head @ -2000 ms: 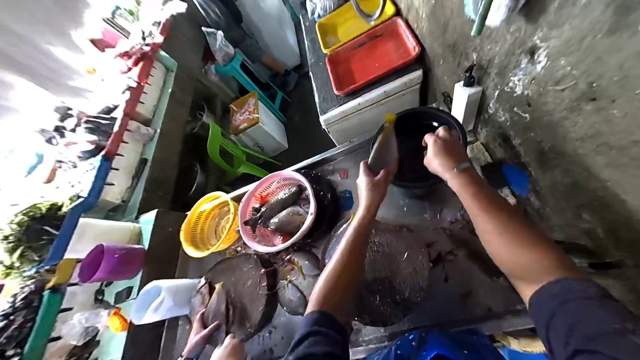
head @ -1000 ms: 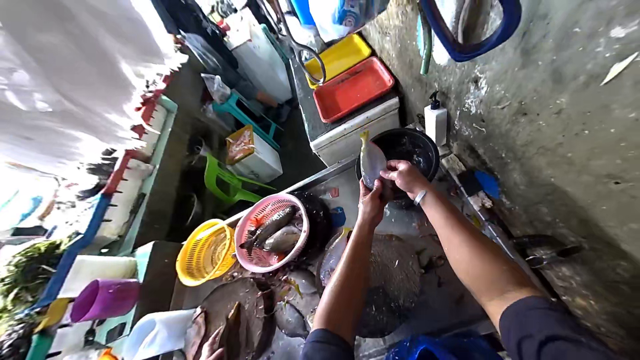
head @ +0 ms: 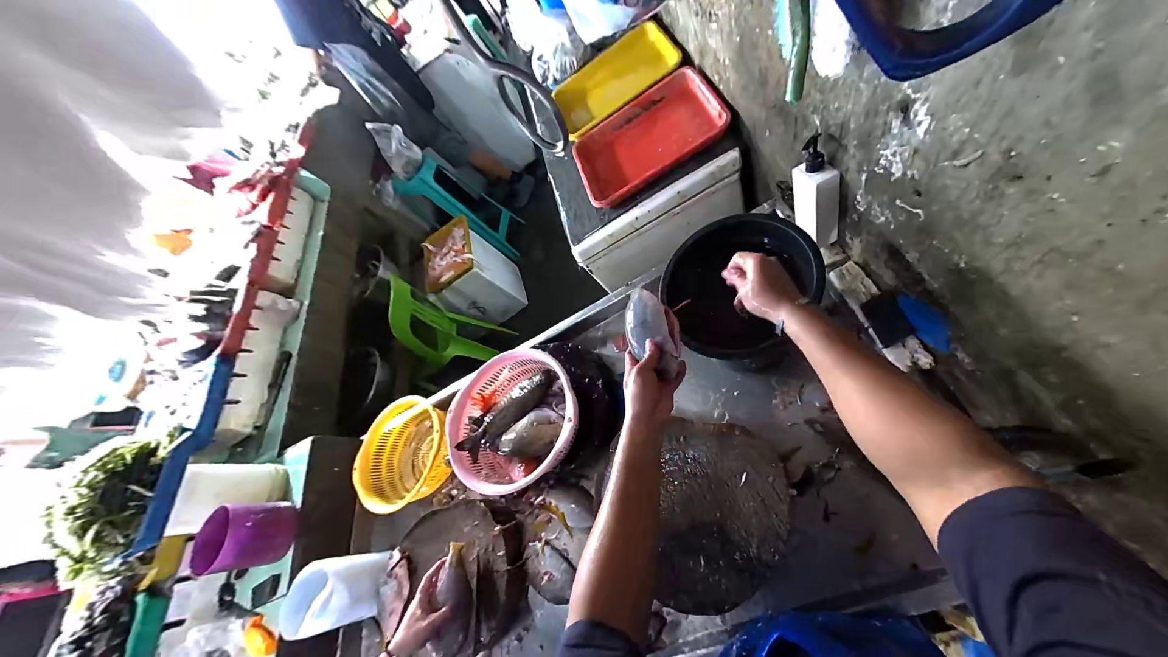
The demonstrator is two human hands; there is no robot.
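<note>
My left hand (head: 650,383) holds a silvery fish (head: 650,330) upright beside the rim of a black basin (head: 810,260). Over that basin is my right hand (head: 762,285), its fingers curled together; whether they pinch anything is too small to tell. Below my forearms lies a round, wet chopping board (head: 725,511). A pink plastic basket (head: 568,429) to the left holds several fish (head: 534,432), with a yellow basket (head: 374,456) against it. More whole fish (head: 552,570) lie on the metal table left of my left forearm.
Another person's hand (head: 424,620) holds a fish over a second round board (head: 438,529) at lower left. Red tray (head: 652,137) and yellow tray (head: 620,73) rest on a white cooler (head: 662,224). A pump bottle (head: 817,196) stands by the concrete wall (head: 1022,201). Blue plastic (head: 821,637) borders the table's near side.
My right hand was touching the fish one second ago; now it is apart from it, over the basin. My left hand still holds the fish, which has tilted.
</note>
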